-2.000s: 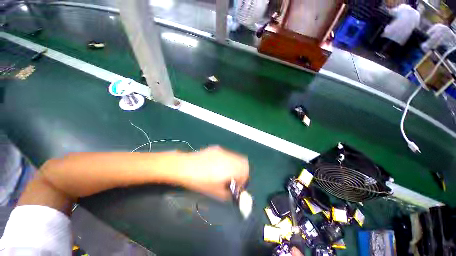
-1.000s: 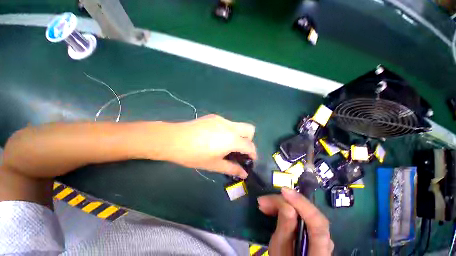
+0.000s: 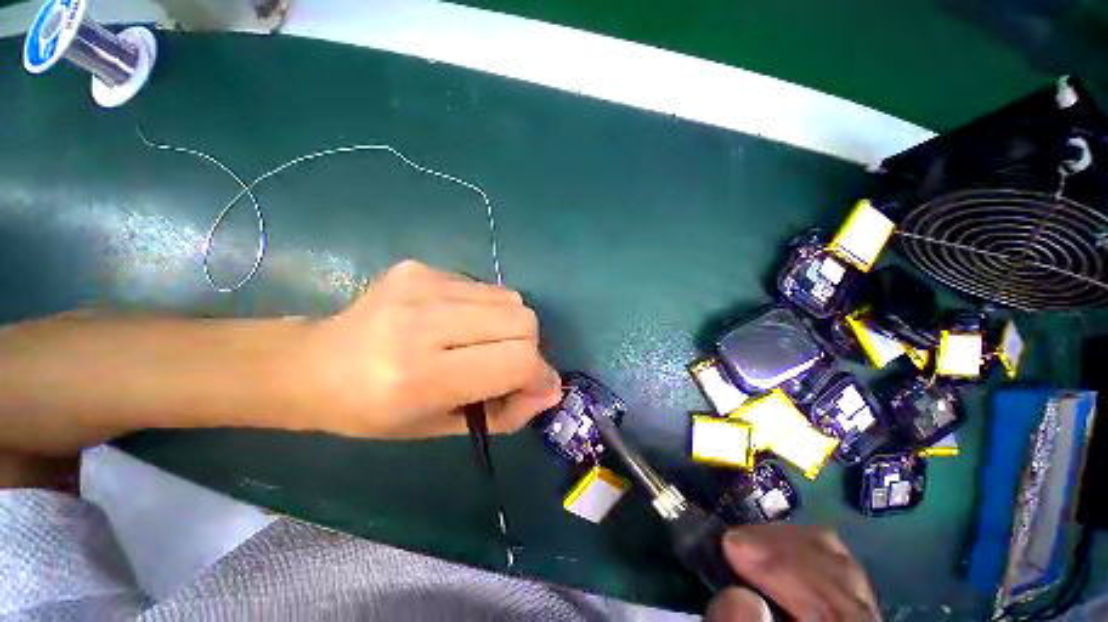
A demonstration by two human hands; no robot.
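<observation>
My left hand [image 3: 419,352] is closed around slim dark tweezers [image 3: 482,440], which point down toward the bench's near edge. Its fingertips touch the left edge of a small black housing with circuit board [image 3: 581,419]. A silver battery with yellow edges [image 3: 595,493] lies just below that housing. My right hand [image 3: 796,577], partly cut off by the lower edge, holds a soldering iron [image 3: 668,501] by its black handle. The iron's silver barrel points up-left and its tip is over the board; contact cannot be told.
Solder wire [image 3: 365,148] curls from my left hand across the green bench. A solder spool [image 3: 91,49] stands upper left. Right of the work lies a pile of housings [image 3: 847,413] and batteries. A round-guarded fan [image 3: 1021,243] and a blue tray [image 3: 1000,486] are at the right.
The view has moved closer over the work. The housing now lies exposed beside my left fingertips, and the iron has swung from pointing up at the pile to lying over the board.
</observation>
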